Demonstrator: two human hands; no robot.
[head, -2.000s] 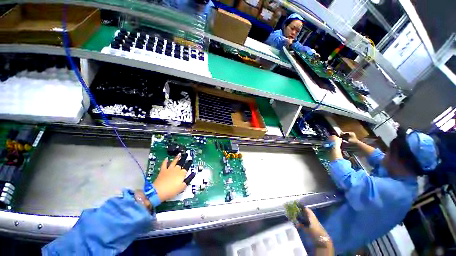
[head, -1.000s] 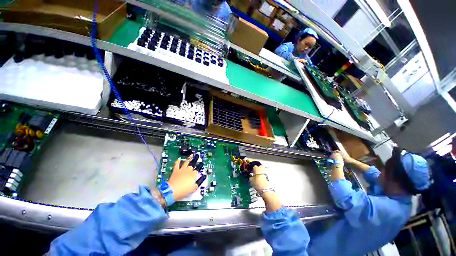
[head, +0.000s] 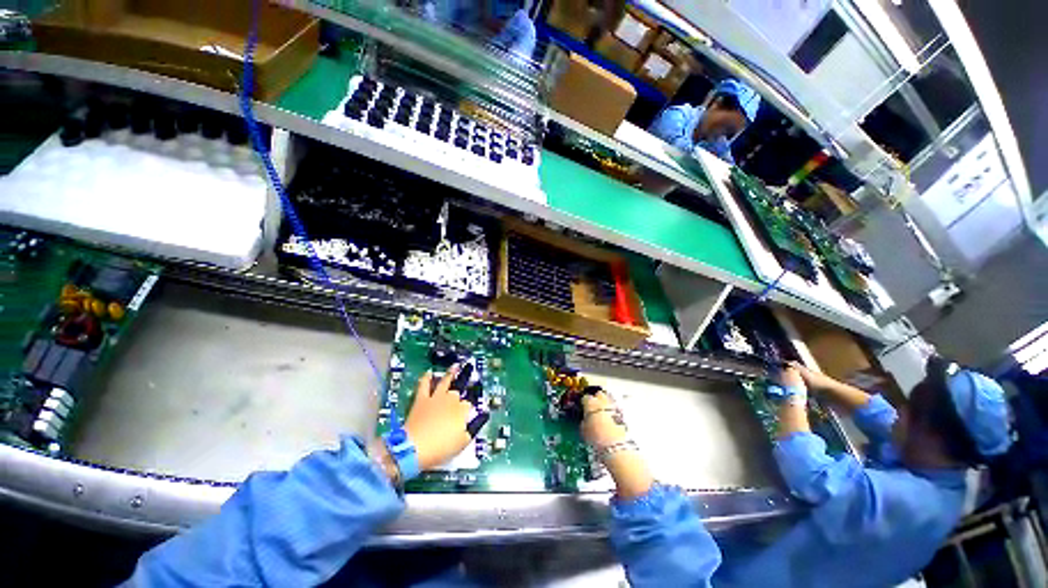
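Observation:
A green circuit board point(head: 523, 431) lies on the conveyor in front of me. My left hand point(head: 446, 416), with black-covered fingertips and a blue wrist strap, rests over the board's left part, fingers spread, on or just above white patches and small parts. Whether it holds a part cannot be told. My right hand point(head: 598, 416) is at the board's right side, its dark-covered fingertips on a dark part by the copper-orange coils point(head: 565, 379). The fingertips and that part blend together, so the hold is unclear.
Another board point(head: 81, 333) lies at the left. Above are a white foam tray point(head: 138, 195), black bins point(head: 356, 207), a cardboard box point(head: 575, 316) and a tray of black cylinders point(head: 437, 126). A worker point(head: 873, 459) sits at the right; another person point(head: 707, 121) is behind the shelves.
My right hand came from below the conveyor's front edge, where it held a greenish-yellow thing, to the board's right side. My left hand stays over the board. The camera view shifted.

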